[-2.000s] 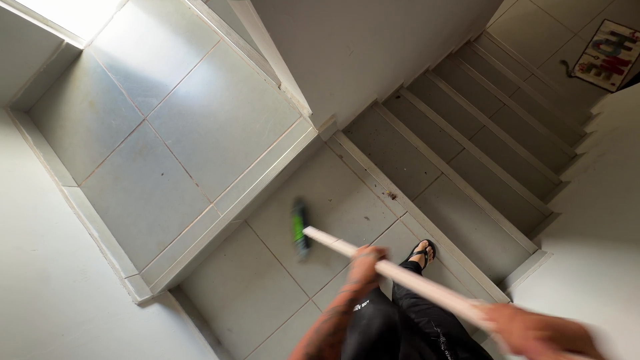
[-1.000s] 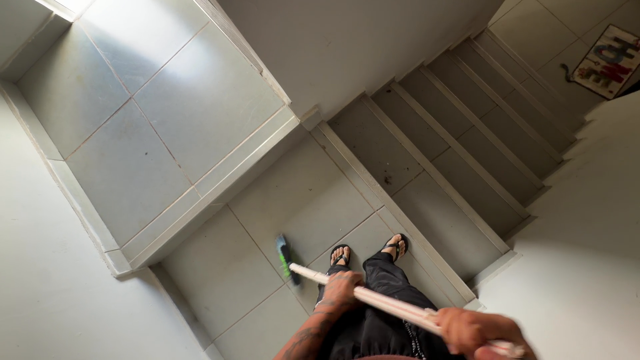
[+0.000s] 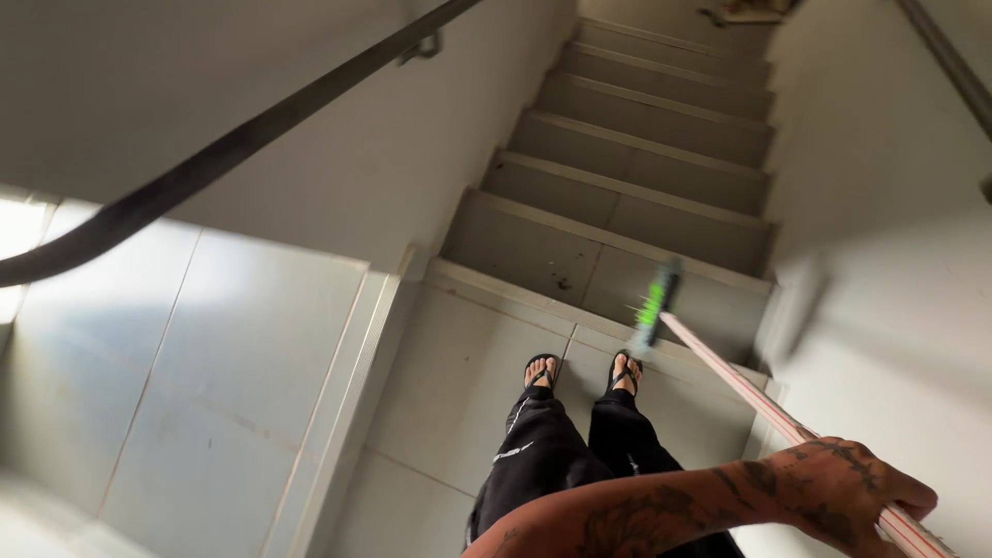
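Observation:
My left hand [image 3: 845, 488], on a tattooed forearm that crosses the lower right of the head view, is closed around the pale, red-striped broom handle [image 3: 736, 380]. My right hand is out of view. At the handle's far end, the blurred broom head [image 3: 657, 306] with green and bluish-grey bristles shows over the landing edge and the first step below. Whether it touches the surface I cannot tell. Small dark bits [image 3: 562, 280] lie on that step, left of the bristles.
My feet in black flip-flops [image 3: 540, 372] stand on the tiled landing [image 3: 434, 387], close to its edge. Tiled stairs [image 3: 620, 194] descend ahead between two walls. A dark handrail [image 3: 232, 147] runs along the left, another [image 3: 945, 62] at upper right. A raised tiled level [image 3: 194, 387] borders the landing's left side.
The view has turned strongly towards the stairs. The broom head has moved from the landing floor to the stair edge. My right hand, on the handle before, has left the view.

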